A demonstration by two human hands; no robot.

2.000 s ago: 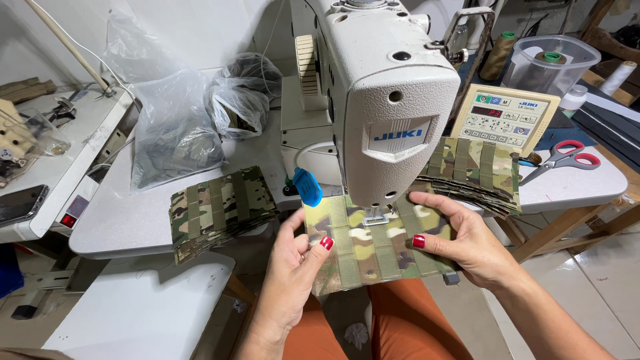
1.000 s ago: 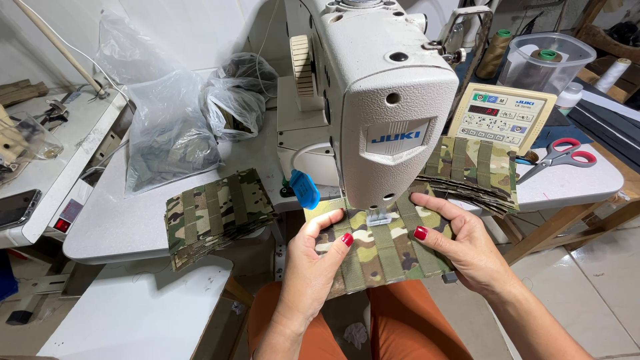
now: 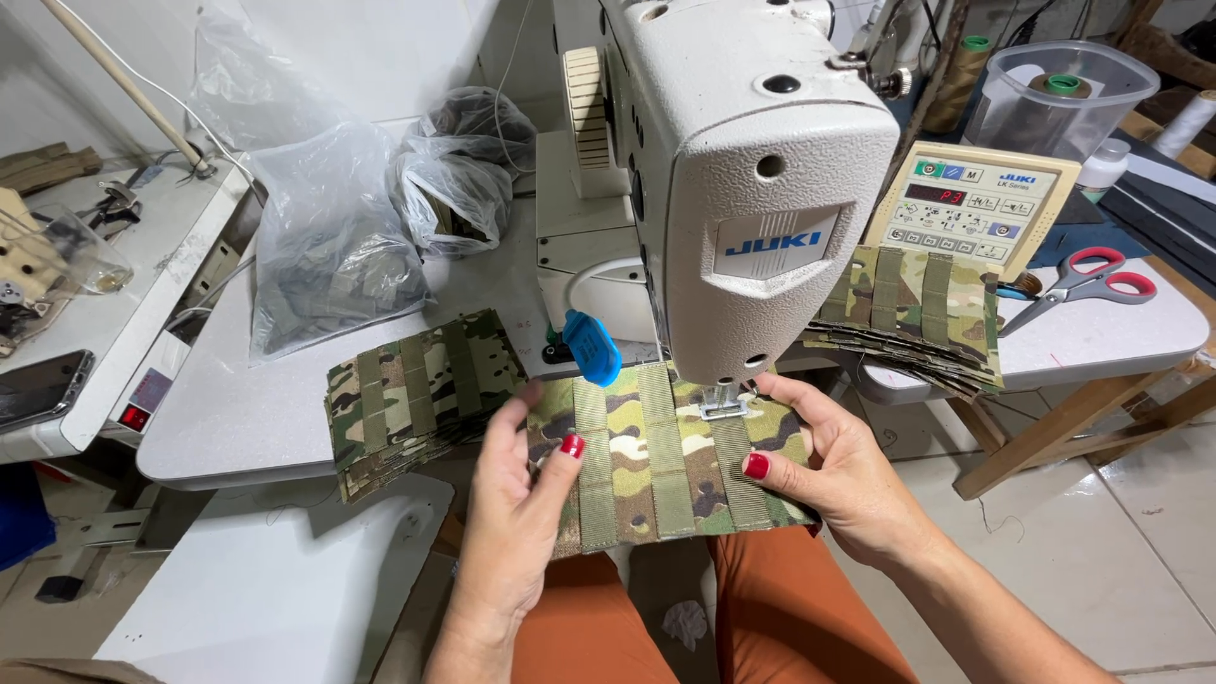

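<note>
A camouflage fabric panel [image 3: 627, 475] with several olive webbing strips lies under the presser foot [image 3: 724, 407] of a white Juki sewing machine [image 3: 779, 190]. The foot rests at the rightmost strip, near its upper end. My left hand [image 3: 522, 503] holds the panel's left side, thumb on top. My right hand [image 3: 841, 465] grips its right side, thumb on top and index finger close to the foot. A blue tab [image 3: 592, 348] overlaps the panel's upper left edge.
Stacks of similar panels lie left [image 3: 418, 394] and right [image 3: 936, 313] of the machine. A control panel [image 3: 974, 204], scissors [image 3: 1083, 285] and a clear plastic tub [image 3: 1054, 104] are at right. Plastic bags [image 3: 328, 237] stand at left, with a phone [image 3: 43, 388] beyond them.
The panel has shifted left under the machine, so the foot is now at the rightmost strip. My left hand has moved left with it.
</note>
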